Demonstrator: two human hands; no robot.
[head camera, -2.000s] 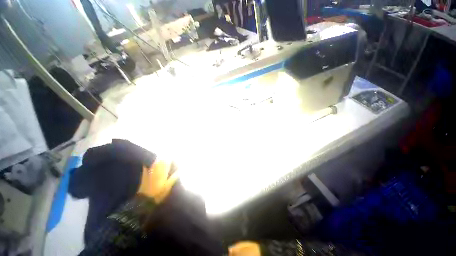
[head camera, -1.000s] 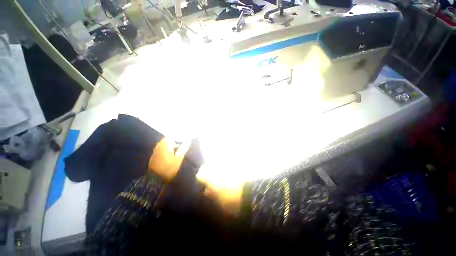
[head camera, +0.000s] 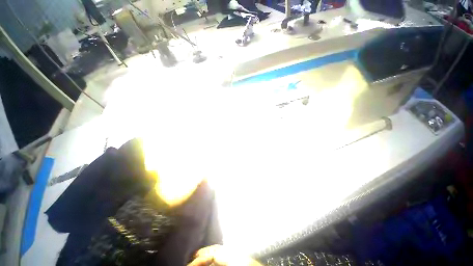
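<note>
A dark garment piece (head camera: 88, 192) lies on the white tabletop (head camera: 57, 195) at the left, and its cloth runs down past the front edge. My left hand (head camera: 174, 182) rests at the cloth near the needle side; its fingers are washed out by the lamp glare, so its grip is hidden. My right hand (head camera: 218, 255) is low at the bottom edge, partly cut off, beside the cloth near the table's front edge; its grip is unclear. The cream sewing machine head (head camera: 332, 78) with a blue stripe stands beyond. Glare hides the presser foot and needle.
A control panel (head camera: 431, 115) is at the table's right end. Thin rods and thread guides (head camera: 111, 52) stand behind at the left. A blue crate (head camera: 420, 228) is below the table at the right. A blue strip (head camera: 36, 205) marks the table's left end.
My right hand has moved from beside my left hand down to the bottom edge. My left hand stays at the cloth. The cloth's left part is lower and further left in view, and the view has shifted.
</note>
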